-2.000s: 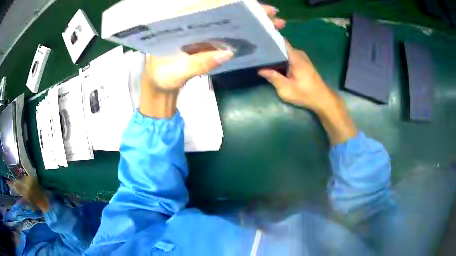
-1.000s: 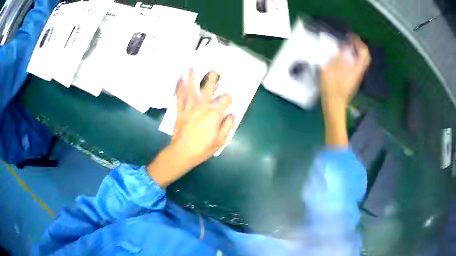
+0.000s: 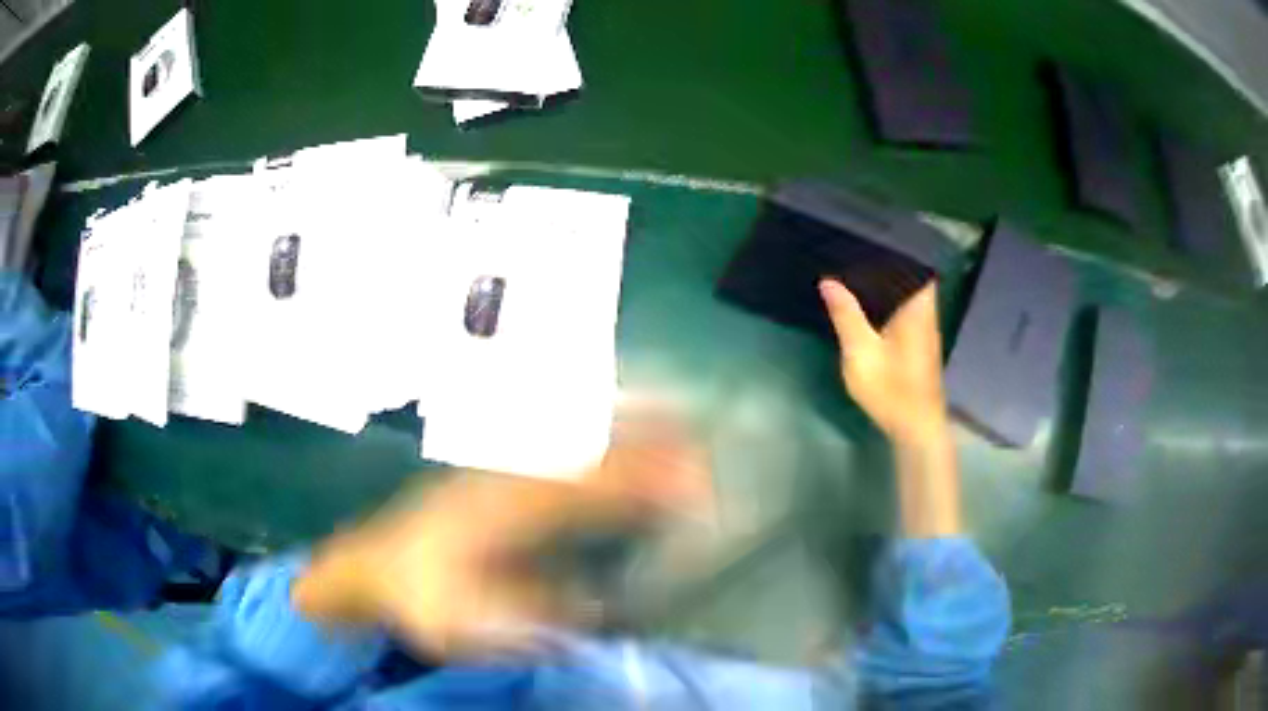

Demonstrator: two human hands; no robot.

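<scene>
My right hand [image 3: 897, 364] holds a dark inner box [image 3: 821, 271] at its right end, with the thumb on the near face and the other fingers mostly hidden. The box is tilted near the far edge of the green worktop. My left hand [image 3: 515, 545] is a motion blur low in the middle; whether it holds anything does not show. Flat white outer sleeves with a watch picture lie in overlapping piles [image 3: 285, 327] at left, the nearest pile [image 3: 535, 368] just beyond my left hand.
Two dark inner boxes [image 3: 1022, 333] [image 3: 1112, 403] lie at right on the worktop. Several more dark boxes [image 3: 911, 77] are on the belt beyond. White sleeved boxes [image 3: 501, 59] [image 3: 164, 77] are on the belt, another [image 3: 1247, 215] at far right. A blue sleeve [image 3: 42, 445] of another person is at left.
My right hand has gone from the blurred white sleeved box to a dark inner box. My left hand has left the sleeve pile and come nearer to me. The view has also turned.
</scene>
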